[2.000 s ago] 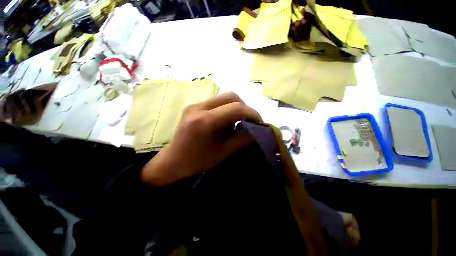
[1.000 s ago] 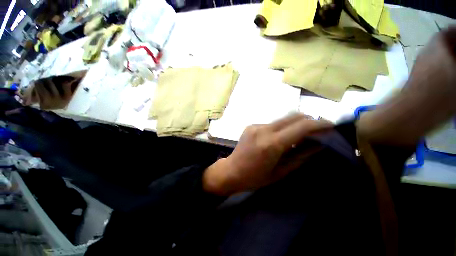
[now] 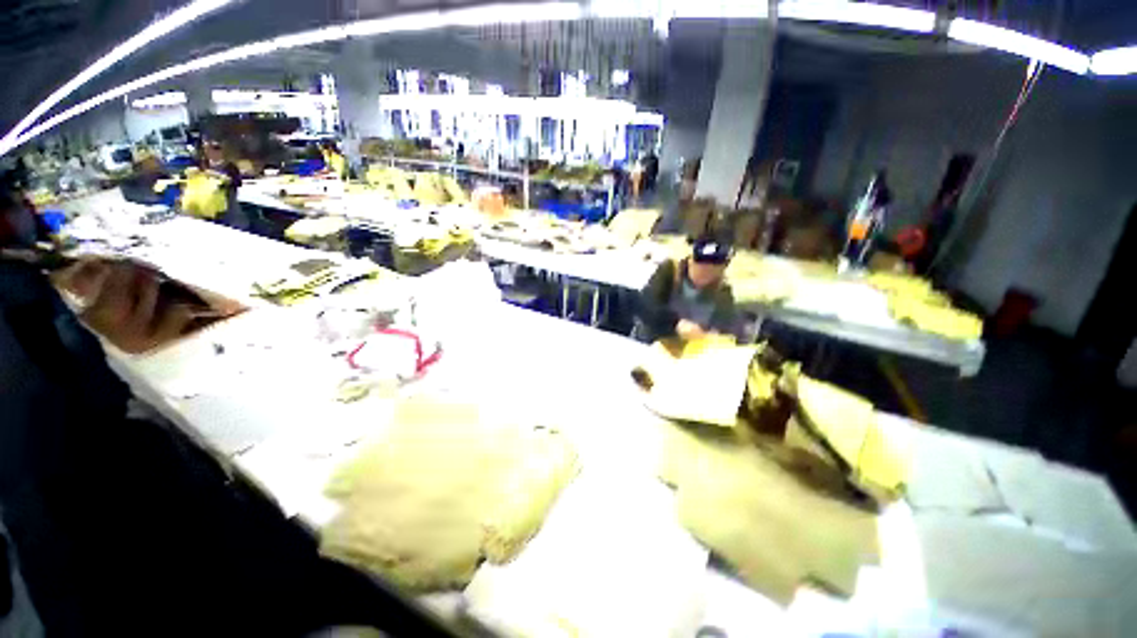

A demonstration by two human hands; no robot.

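Note:
Neither of my hands can be made out; a small pale blur at the bottom edge, left of centre, is too cut off to identify. A stack of tan panels [image 3: 436,492] lies on the white table [image 3: 599,361] nearest me, beside a white board [image 3: 599,567]. More flat tan panels [image 3: 767,511] lie to the right. A heap of bright yellow and dark brown panels [image 3: 854,436] lies at their far side. The picture is blurred and overexposed.
A white wrapped bundle with a red band [image 3: 397,353] lies left of centre. Brown material [image 3: 137,299] is at the far left. Pale grey sheets [image 3: 1022,530] lie at the right. A person in a dark cap [image 3: 698,293] is across the table. Parallel work tables stand behind.
The view has tilted up from the table to the room. Both hands, the dark clothing with its brown strip and the blue-rimmed trays have left the picture.

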